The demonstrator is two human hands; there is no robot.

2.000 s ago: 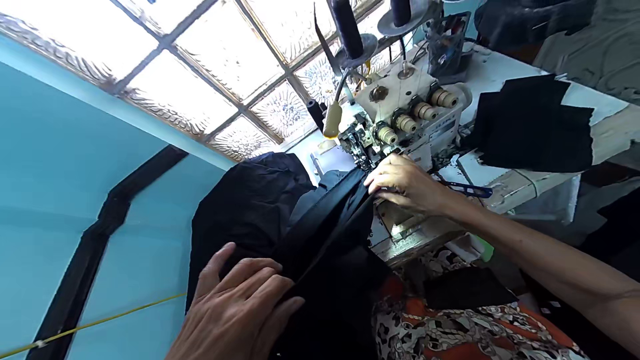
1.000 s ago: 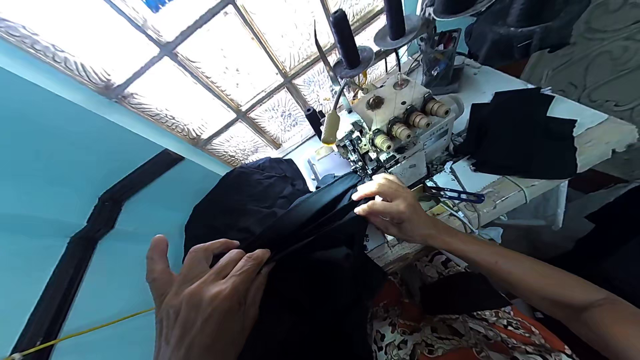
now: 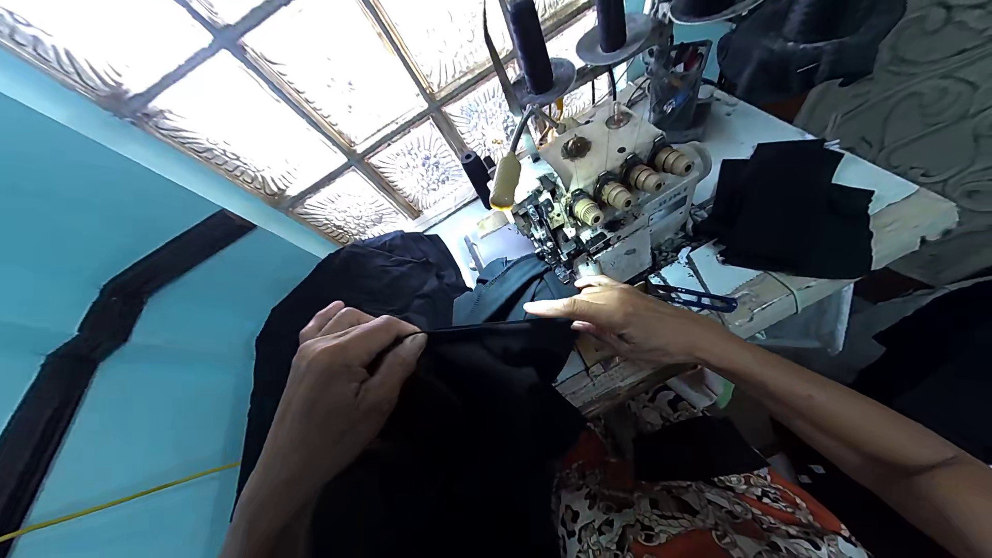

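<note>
Black fabric (image 3: 480, 387) hangs in front of an overlock sewing machine (image 3: 612, 186). My left hand (image 3: 349, 372) pinches its upper edge between thumb and fingers. At the other end of that edge, close to the machine's front, my right hand (image 3: 620, 318) holds the cloth between thumb and fingers, index finger stretched along it. The edge runs fairly straight between both hands. Behind it, a dark blue-grey folded part (image 3: 504, 291) reaches to the presser foot area. More dark cloth (image 3: 372, 279) is bunched left of the machine.
Black cut pieces (image 3: 790, 209) lie on the white table (image 3: 922, 209) at right. Blue-handled thread snips (image 3: 694, 298) rest by the table edge. Thread cones (image 3: 531, 46) stand above the machine, a pen holder (image 3: 678, 85) behind it. A glass-block window and blue wall are at left.
My left hand has gone from lying spread over the cloth to pinching its edge. The cloth edge is now raised and stretched between both hands, with the folded blue-grey part showing behind it.
</note>
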